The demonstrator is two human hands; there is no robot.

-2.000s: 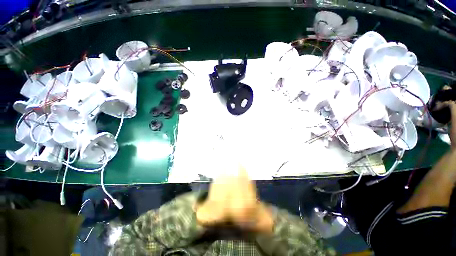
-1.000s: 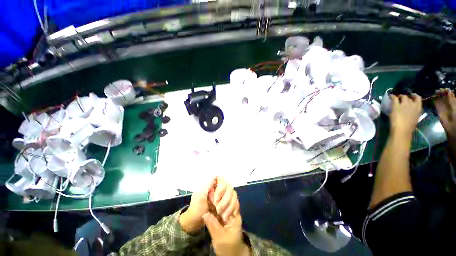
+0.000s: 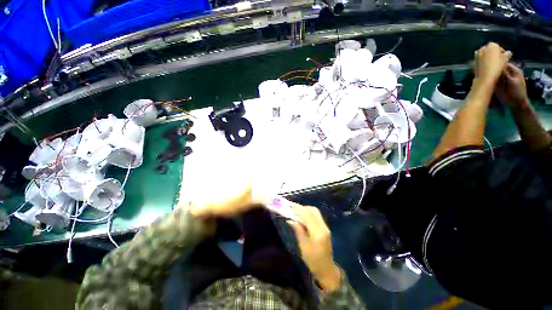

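Note:
My right hand (image 3: 313, 237) is at the front edge of the bench, its fingertips closed on a small white and pinkish thing (image 3: 281, 207); what it is cannot be made out. My left hand (image 3: 225, 204) is left of it, blurred over the edge of the white board (image 3: 209, 172); whether it holds anything does not show. A black part with a round, holed disc (image 3: 236, 131) lies at the back of the board. White housings with wires are heaped on the left (image 3: 82, 166) and on the right (image 3: 363, 100).
Small black rings (image 3: 174, 145) lie on the green surface left of the board. White cables hang over the front edge. Another person's arms (image 3: 469, 124) work at the right, beside a white ring-shaped part (image 3: 448, 98). A metal rail (image 3: 200, 51) and blue bins (image 3: 130, 21) are behind.
My hands were together in front of the board; now they are apart, and a small white thing shows at the right fingertips. The view has shifted. The other person's hands are raised higher.

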